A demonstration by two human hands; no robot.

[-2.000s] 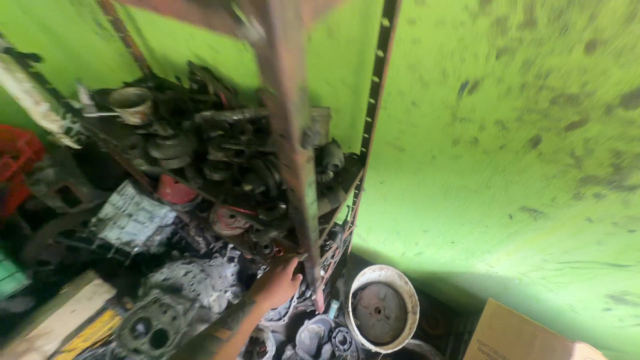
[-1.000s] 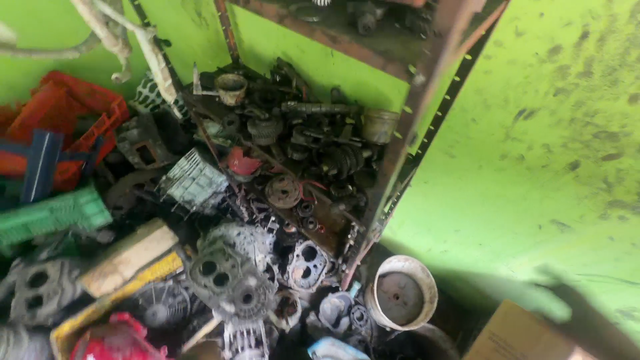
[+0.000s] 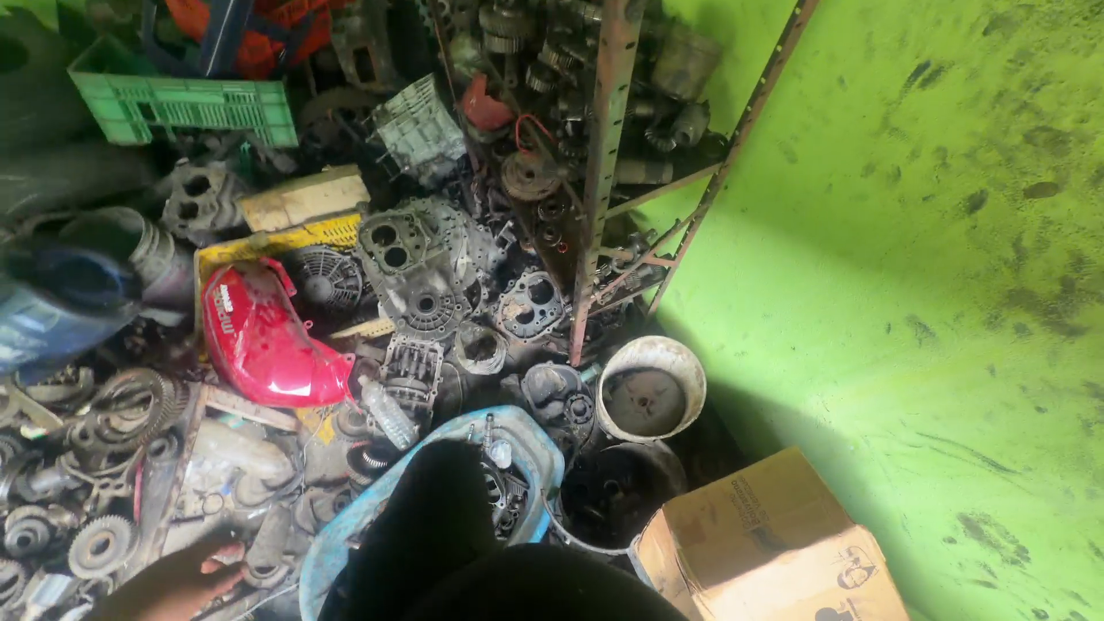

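My left hand point(image 3: 194, 573) is low at the left edge of the view, palm partly hidden, its fingers slightly apart with nothing visible between them. It is just above loose metal parts, near a toothed gear point(image 3: 102, 546) and a greyish metal housing point(image 3: 250, 461). My right hand is out of view. Right of the left hand stands a light-blue plastic tub point(image 3: 323, 539) holding small metal parts, partly covered by my dark-clothed leg point(image 3: 448, 500). Beyond lie a red plastic vehicle panel point(image 3: 267, 345), a clear plastic bottle point(image 3: 388, 414) and a metal engine casing point(image 3: 423, 293).
A rusty perforated shelf post point(image 3: 604, 172) stands upright before shelves of gears. A white bucket point(image 3: 694, 388) holding a round disc stands by the green wall point(image 3: 906, 259), behind a cardboard box point(image 3: 776, 535). A green crate point(image 3: 185, 108), yellow crate point(image 3: 207, 259) and blue drum point(image 3: 60, 302) are left.
Two seconds ago a hand was at the foot of the shelf post; one second ago no hand showed. Now my left hand is at the lower left. The view has tilted down.
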